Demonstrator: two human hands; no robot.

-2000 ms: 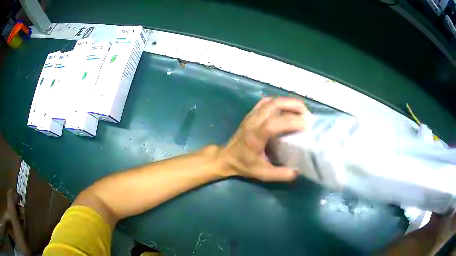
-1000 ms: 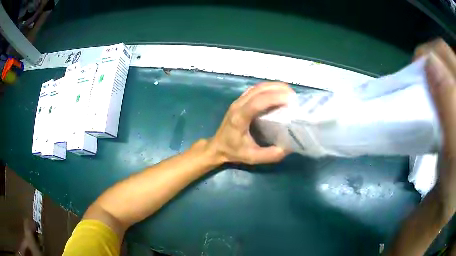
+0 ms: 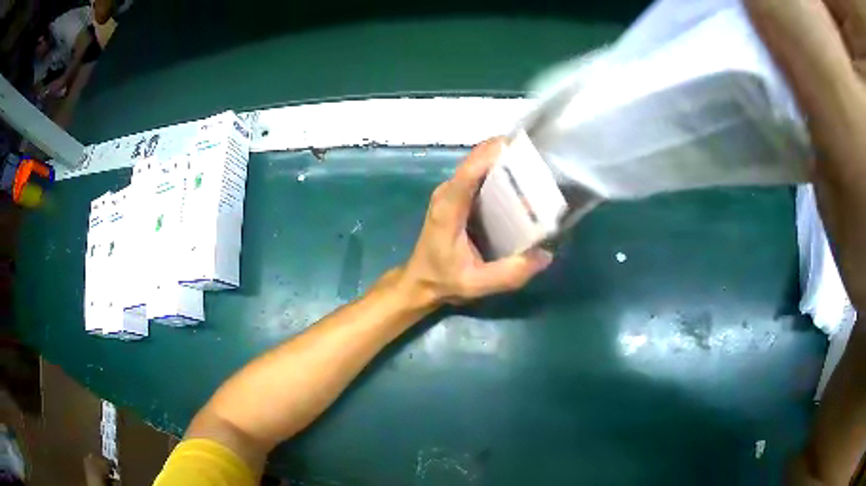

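Note:
My left hand grips a small white carton near the middle of the bench. The carton's end faces me, with a short dark mark on it. A whitish, see-through sleeve stretches from around the carton to the upper right and is blurred. My right hand holds the sleeve's far end, partly cut off by the frame's edge. What is inside the sleeve is unclear.
Several white printed cartons stand side by side at left on the dark green bench. Behind them runs the white rail. White wrapped items lie at the right edge. Other people's hands show at far left.
My right hand has moved up, lifting the sleeve's far end from low at the right. The carton's end shows more clearly in my left hand. The view has shifted slightly.

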